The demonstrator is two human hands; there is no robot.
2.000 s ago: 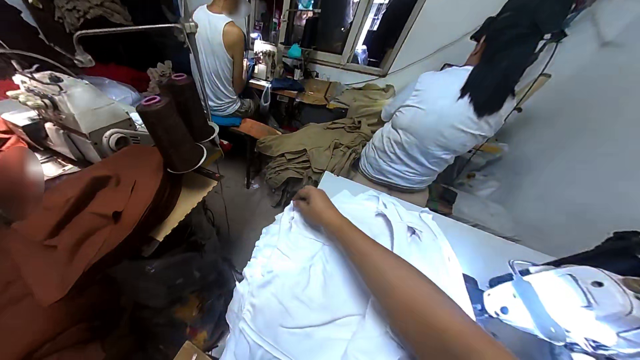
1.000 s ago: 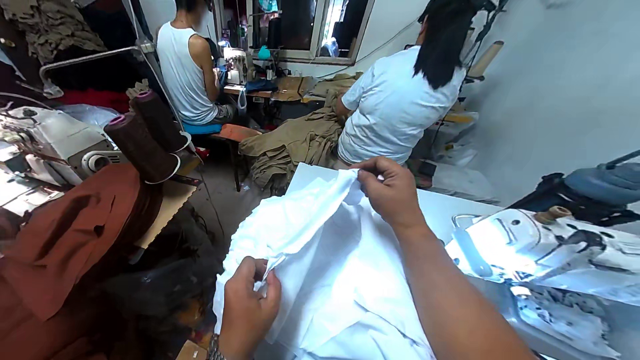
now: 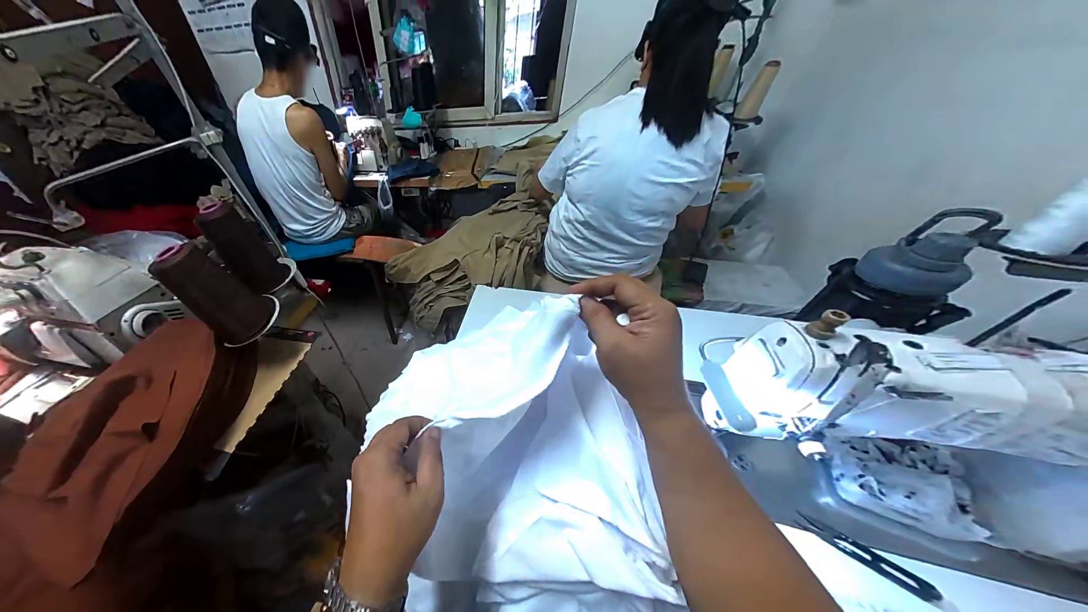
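Note:
White fabric (image 3: pixel 544 501) lies in a loose pile over the near edge of a white sewing table (image 3: pixel 705 331). My left hand (image 3: pixel 395 501), with a metal watch band at the wrist, pinches an edge of the cloth at the pile's left side. Higher and to the right, my right hand (image 3: pixel 633 340) pinches another part of the same edge, and the cloth spans between both hands. A small white round thing shows between the right fingers; what it is I cannot tell. Right of the right forearm stands a white sewing machine (image 3: pixel 867 374) with its lamp lit.
Thread tweezers or snips (image 3: pixel 871 557) lie at the lower right. Behind the machine is a grey lidded jug (image 3: pixel 914 263). Rust-brown fabric (image 3: pixel 110 442) and dark thread cones (image 3: pixel 212 293) are at left. Two people sit ahead, near khaki cloth (image 3: pixel 476 246).
Two seconds ago only my right hand showed, on the far edge of the white fabric. My left hand has since come into view and taken hold, and the cloth edge is lifted.

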